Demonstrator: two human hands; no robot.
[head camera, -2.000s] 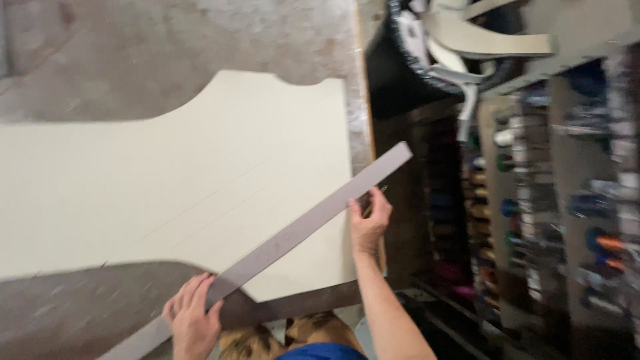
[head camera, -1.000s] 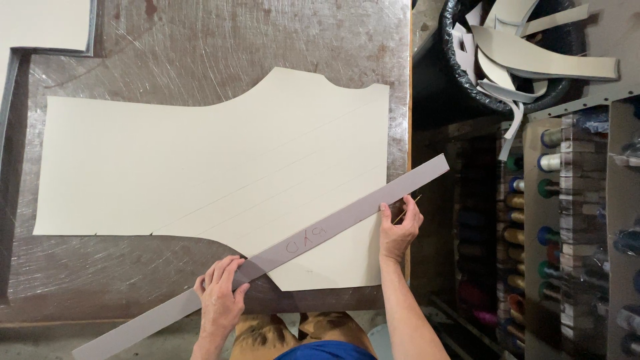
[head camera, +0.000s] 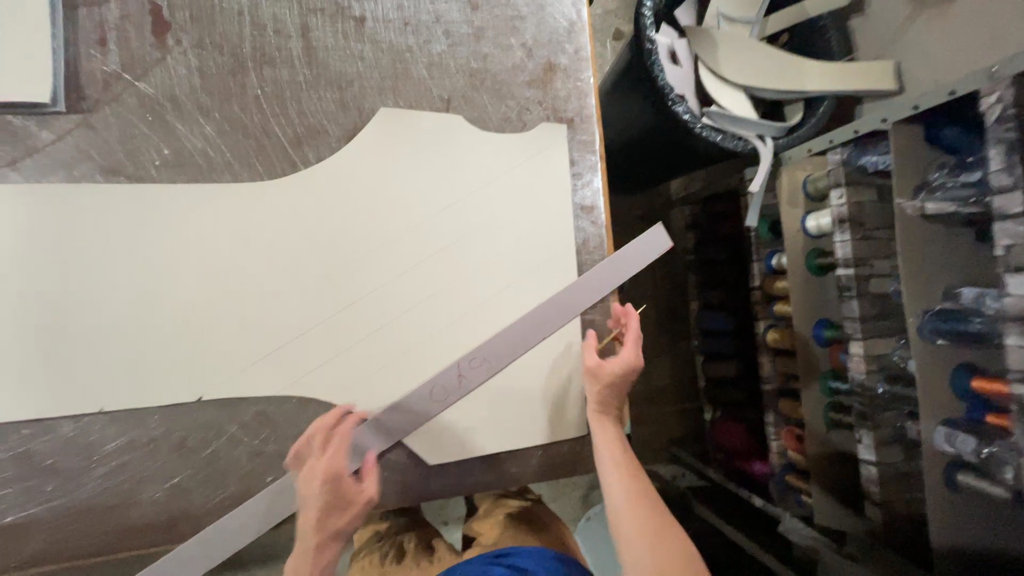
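Observation:
A cream pattern-shaped sheet (head camera: 344, 264) lies flat on the worktable, crossed by several faint diagonal lines. Over its lower right part runs a long grey strip (head camera: 512, 344), slanting up to the right past the table edge and bearing handwriting. My left hand (head camera: 332, 472) grips the strip near the sheet's lower edge, fingers on top and thumb at the near side. Just right of the sheet, at the table's edge, my right hand (head camera: 614, 360) holds a thin pointed stick (head camera: 612, 338) between thumb and fingers, below the strip. What the stick's lower end touches is hidden.
The metal-topped table (head camera: 240, 72) ends at a right edge. Beyond it stands a black bin (head camera: 640, 104) with cream offcuts (head camera: 792, 68) hanging over its rim. Racks of thread spools (head camera: 818, 222) fill the right side. A stacked sheet (head camera: 28, 52) lies at the upper left.
My right hand has moved off the strip's lower edge, where it was one second ago, and is now a little apart from it. The view has shifted since then.

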